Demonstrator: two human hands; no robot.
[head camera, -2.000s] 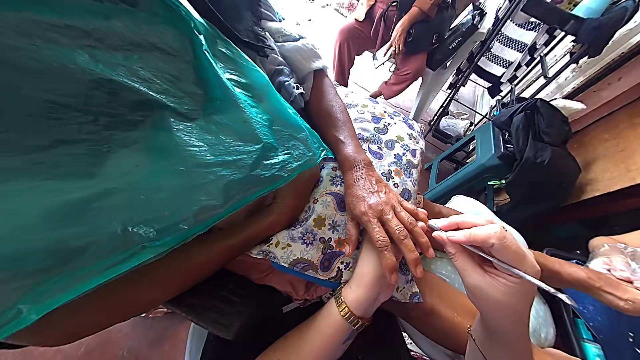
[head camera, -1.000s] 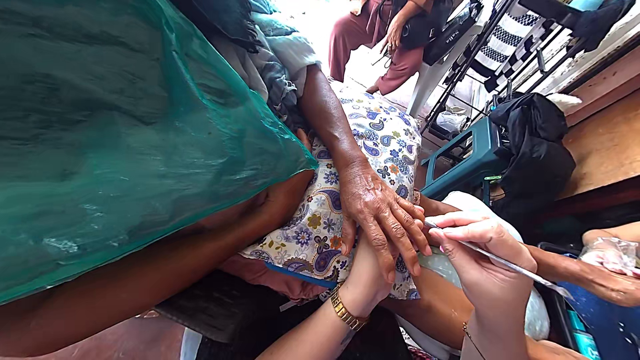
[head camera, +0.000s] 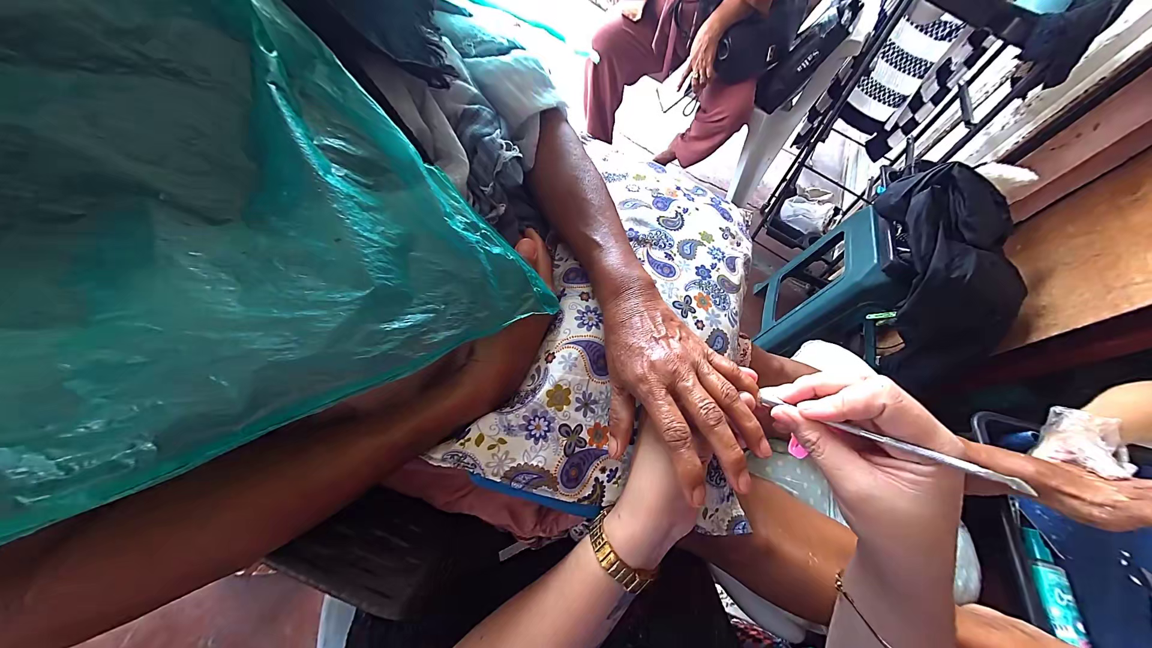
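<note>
Another person's hand (head camera: 679, 369) lies palm down, fingers spread, over a paisley-print pillow (head camera: 576, 387). My left hand (head camera: 666, 477), with a gold watch (head camera: 616, 556) at the wrist, is under that hand and holds its fingers from below; most of my fingers are hidden. My right hand (head camera: 864, 432) pinches a thin metal manicure tool (head camera: 918, 447) between thumb and fingers. The tool's near tip touches or almost touches a fingertip of the person's hand, and its flat other end points to the lower right.
Green plastic sheeting (head camera: 225, 270) covers much of the left. A teal plastic stool (head camera: 832, 279) with a black cloth bag (head camera: 954, 261) stands at the right. Another person's hand (head camera: 1071, 490) rests near a dark tray at the right edge. A seated person in maroon trousers (head camera: 630, 72) is at the top.
</note>
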